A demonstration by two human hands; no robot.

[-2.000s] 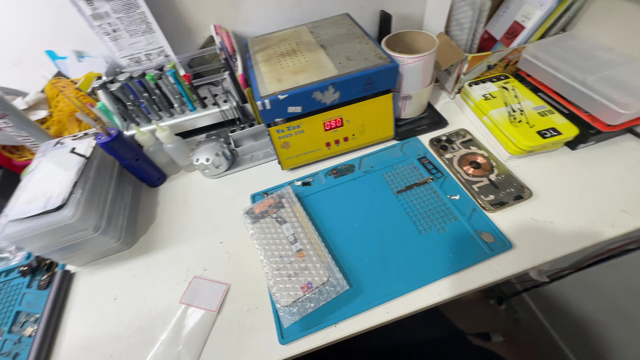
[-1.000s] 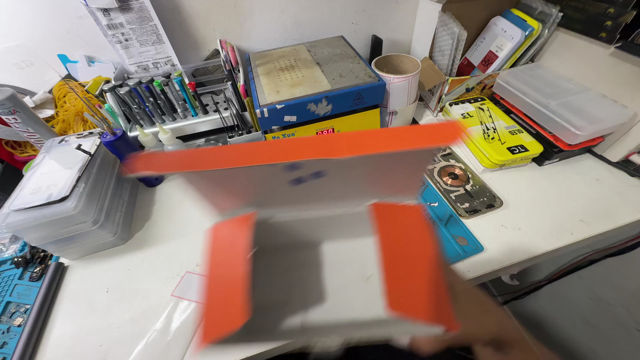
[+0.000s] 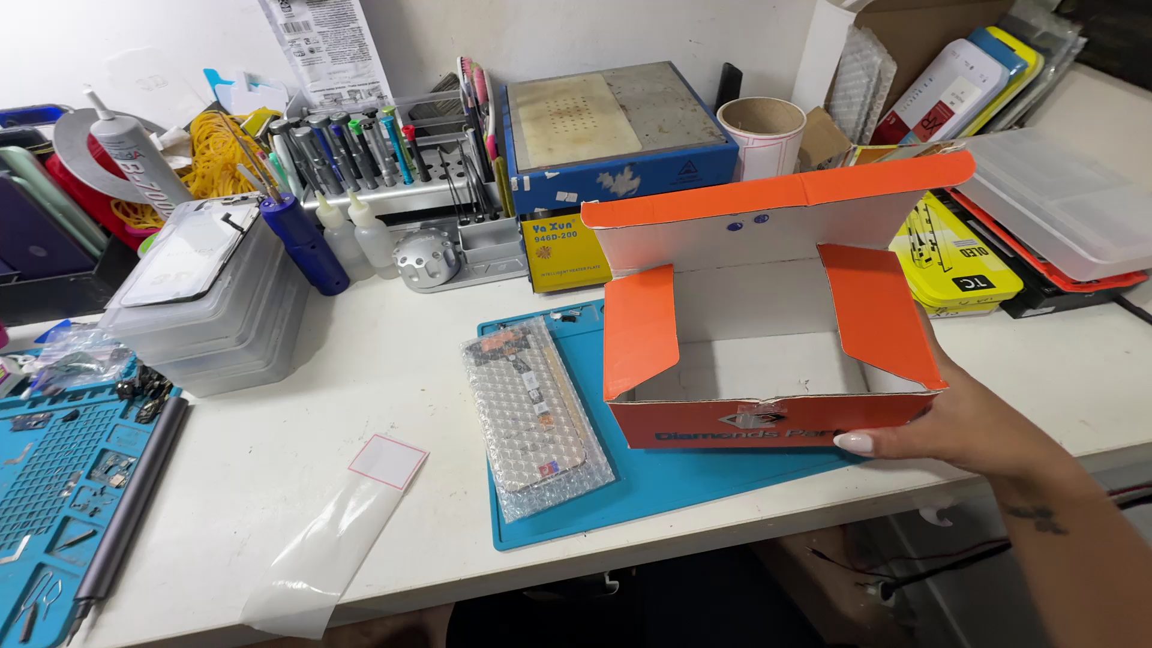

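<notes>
My right hand (image 3: 954,418) grips the right side of an orange cardboard box (image 3: 774,423), thumb at its front corner. The box's lid stands up, its side flaps lean inward, and no items show inside. It is over the right part of a blue silicone repair mat (image 3: 666,499); whether it rests there I cannot tell. Left of the box, a phone screen in bubble wrap (image 3: 531,414) lies on the mat. A clear plastic film with a red-edged label (image 3: 337,531) lies on the white table to the left. My left hand is not in view.
Behind the box stand a blue heating plate (image 3: 621,126) and a paper cup (image 3: 763,135). A screwdriver rack (image 3: 360,180), stacked plastic boxes (image 3: 216,306) and a second blue mat (image 3: 63,477) are at left. A yellow tin (image 3: 963,261) is at right.
The orange box, absent two seconds ago, came into view one second ago and now sits lower and further right, in my right hand. It hides where the phone with the copper coil lay.
</notes>
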